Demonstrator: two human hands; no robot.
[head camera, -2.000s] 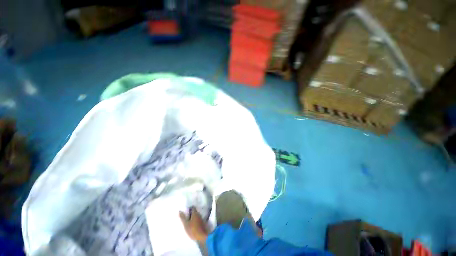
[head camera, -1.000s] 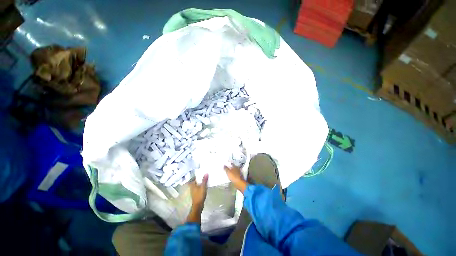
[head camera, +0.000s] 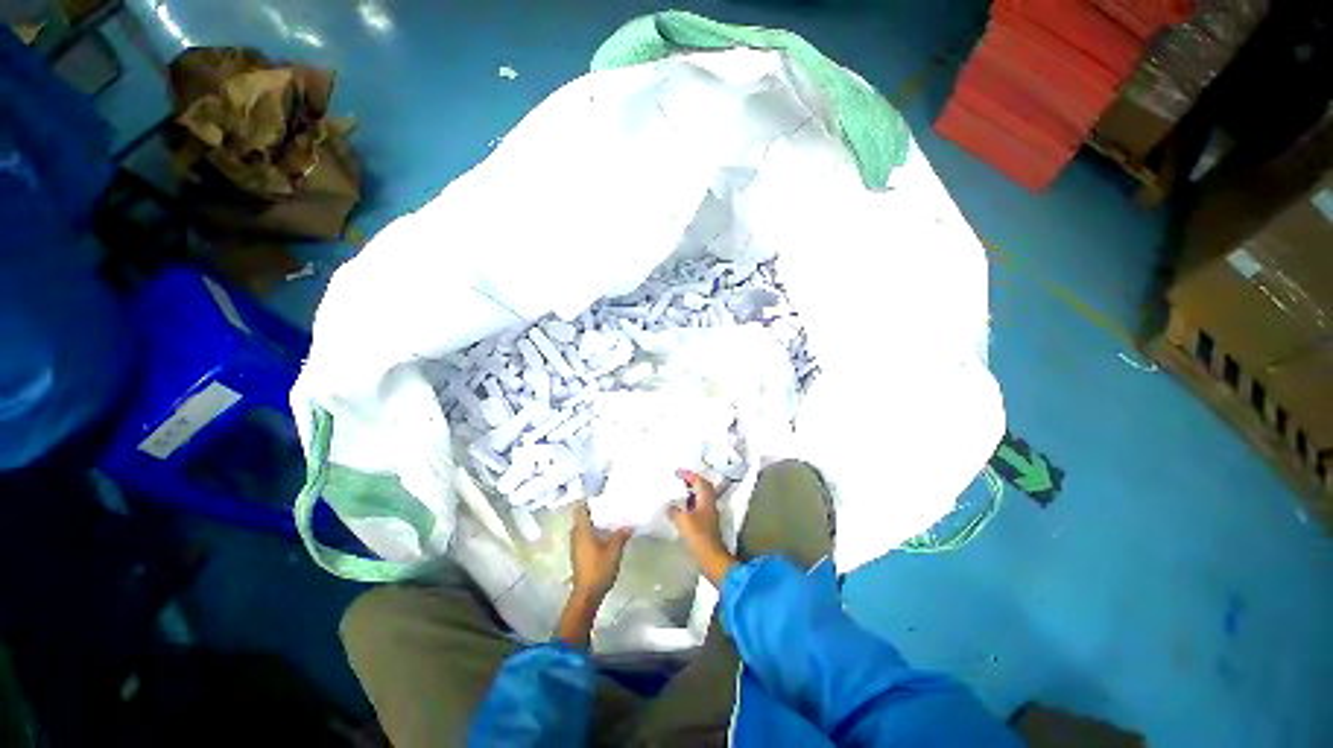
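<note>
A huge white woven bag (head camera: 439, 278) with pale green loops stands open between my knees. A heap of small white and grey-lilac cut-outs (head camera: 541, 380) lies inside it. My left hand (head camera: 597, 555) and my right hand (head camera: 700, 519) are at the near side of the bag, on either side of a white insert (head camera: 637, 490), and hold it between them. The insert is overexposed, so its outline and any openings cannot be made out. Crumpled translucent film (head camera: 651, 573) lies under and near my hands.
A blue plastic stool (head camera: 198, 395) and crumpled brown paper (head camera: 263, 124) are at the left, beside a person in blue (head camera: 59, 278). Orange-red stacked trays (head camera: 1038, 88) and palletised cartons (head camera: 1272, 314) stand at the right. My knees flank the bag's near edge.
The view has swung down and left since the first frame, and my left hand has come into view. Since the second frame, both hands remain at the insert with only small movement.
</note>
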